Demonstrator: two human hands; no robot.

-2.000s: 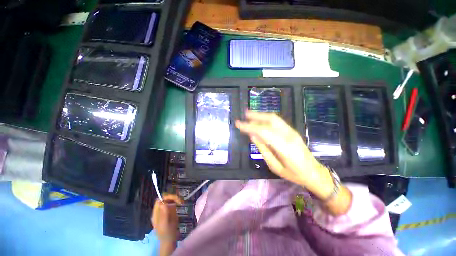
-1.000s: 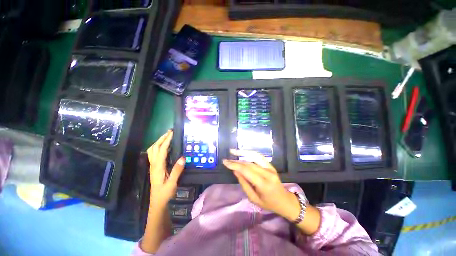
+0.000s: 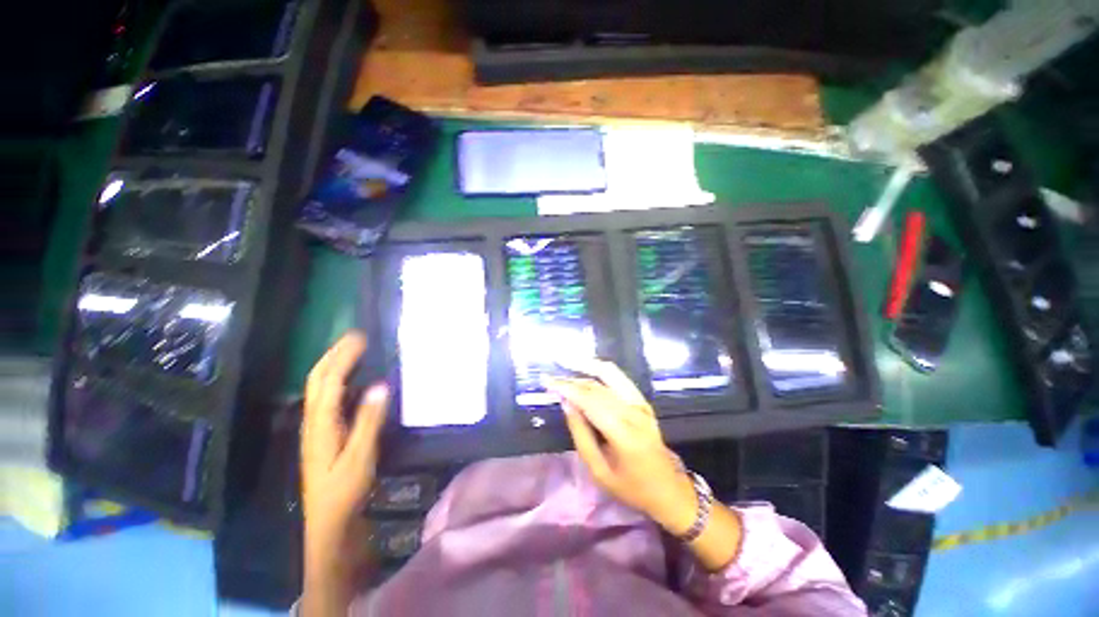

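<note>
A black foam tray (image 3: 615,428) lies in front of me with several smartphones in its pockets. The leftmost phone (image 3: 442,340) has a blank white screen. The second phone (image 3: 551,289) shows green text lines on black, as do the third phone (image 3: 683,307) and the rightmost phone (image 3: 792,307). My right hand (image 3: 617,432) has its fingertips over the lower end of the second phone; whether they touch the screen I cannot tell. My left hand (image 3: 338,428) is slightly blurred, beside the tray's left end, fingers apart and empty.
A long foam tray (image 3: 259,289) with covered phones stands at left. A dark loose phone (image 3: 368,175), a lit phone (image 3: 530,162) and white paper (image 3: 657,169) lie behind. At right are a red pen (image 3: 905,265), a white stick (image 3: 886,203), another phone (image 3: 928,316) and black trays (image 3: 1018,277).
The bench view has shifted left. The leftmost screen went from an icon page to plain white. My right fingers now reach over the second phone's lower end. My left hand stays beside the tray.
</note>
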